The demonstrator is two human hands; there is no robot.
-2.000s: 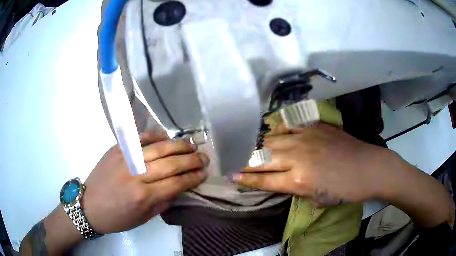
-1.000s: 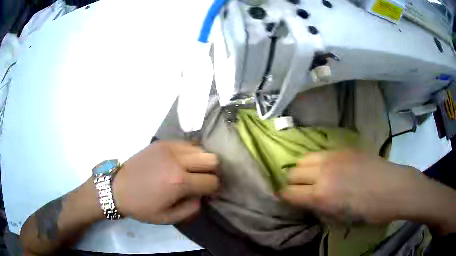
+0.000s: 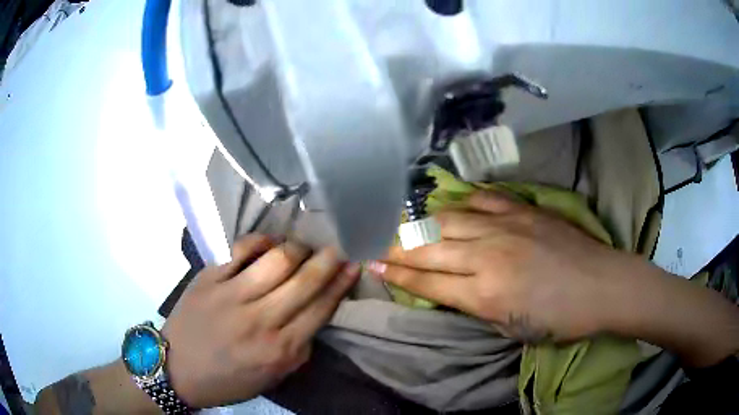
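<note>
A grey-brown garment panel (image 3: 421, 348) lies bunched under the sewing machine head (image 3: 348, 105). An olive-green piece (image 3: 579, 373) lies on its right side and also shows behind my right hand. My left hand (image 3: 251, 316) lies on the panel left of the needle area, fingers bent and tips on the cloth. My right hand (image 3: 519, 271) lies flat on the green piece and the panel, fingertips close to my left ones. The curved take-up lever cover (image 3: 348, 162) hides the needle and presser foot. Dark brown cloth (image 3: 324, 381) shows below the panel.
A blue tube (image 3: 157, 49) with a white end hangs left of the machine head. White ridged tension knobs (image 3: 484, 152) stand just above my right hand. The white table (image 3: 81, 203) extends left. More taupe cloth (image 3: 620, 170) lies under the machine arm at right.
My view has moved closer to the machine head again. Both hands have moved from the cloth in front up beside the needle area, and their fingertips are nearer each other.
</note>
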